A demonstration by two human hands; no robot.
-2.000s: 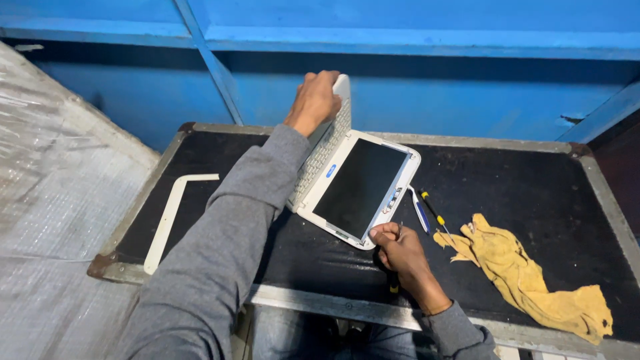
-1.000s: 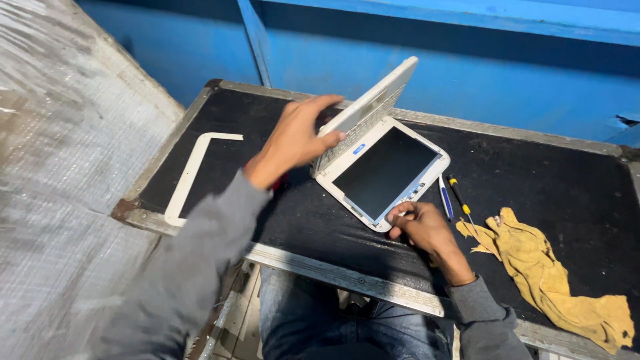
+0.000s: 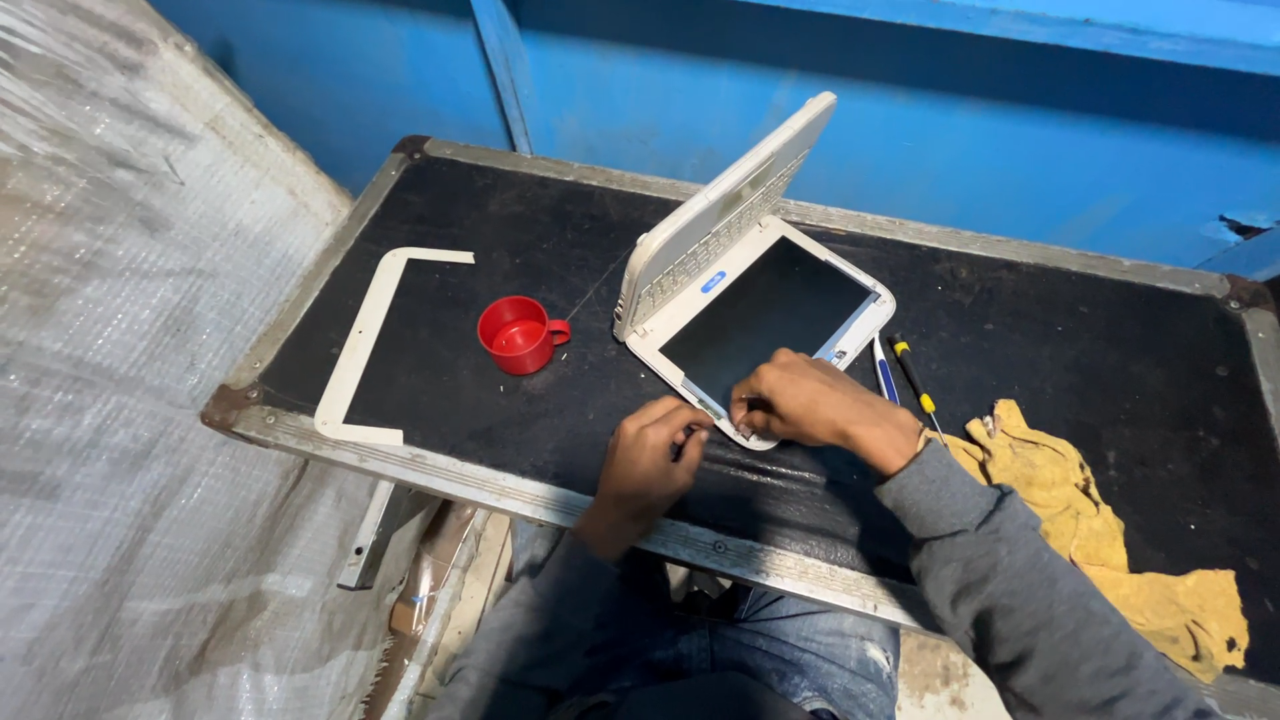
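A small white laptop (image 3: 780,310) lies with its screen side flat on the black table and its keyboard half (image 3: 725,225) standing up at an angle. Part of the screen's frame is off along the edge nearest me, where metal and small parts show. My left hand (image 3: 655,460) has its fingertips at the laptop's near corner. My right hand (image 3: 810,400) bends over that same corner, fingers curled down; whether either hand pinches something small is hidden. Left of the laptop stands a red plastic cup (image 3: 520,335). A cut-off piece of white bezel (image 3: 360,345) lies farther left.
Right of the laptop are a blue-and-white pen-like tool (image 3: 885,370), a yellow-and-black screwdriver (image 3: 912,372) and a crumpled yellow cloth (image 3: 1060,500). The black table (image 3: 480,210) has a metal rim. A blue wall (image 3: 900,140) stands behind it, woven plastic sheeting (image 3: 150,400) at left.
My left hand has left the raised keyboard half and come down to the near corner of the laptop. The red cup now shows in full. The view has shifted.
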